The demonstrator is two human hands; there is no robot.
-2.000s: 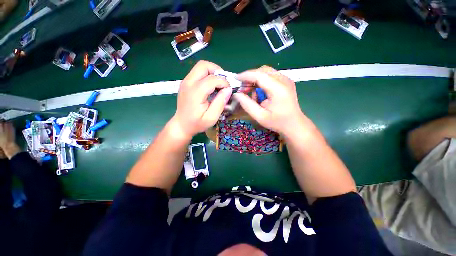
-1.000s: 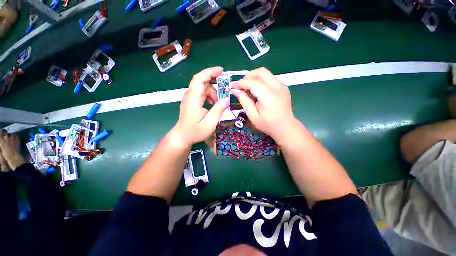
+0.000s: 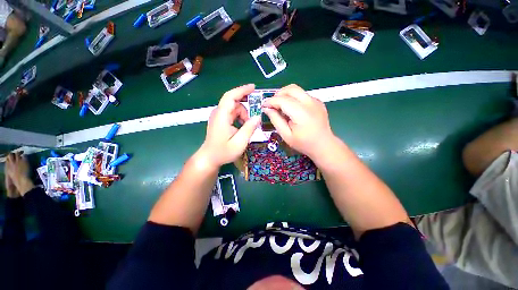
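A white housing (image 3: 260,136) is held upright over the near side of the rail, with a green circuit board (image 3: 255,105) along its left part. A small white-ringed round part (image 3: 272,146) hangs at its lower end. My left hand (image 3: 227,127) grips the housing's left side. My right hand (image 3: 301,118) has its fingertips at the board's right edge and covers part of the housing; what the fingertips pinch is too small to tell. An open box (image 3: 281,164) of blue-grey parts with red wires lies just below my hands.
Another white housing (image 3: 227,191) lies left of the box. A pile of part-built units (image 3: 85,173) with blue cylinders lies at left, near another person's hands (image 3: 18,173). Housings are spread on the belt (image 3: 221,71) beyond the white rail (image 3: 397,83). Another person's arm (image 3: 493,144) is at right.
The housing, earlier mostly hidden between my fingers, is now turned with its board showing. My right fingertips have stayed at the board's edge since the last frame. Belt units have shifted left.
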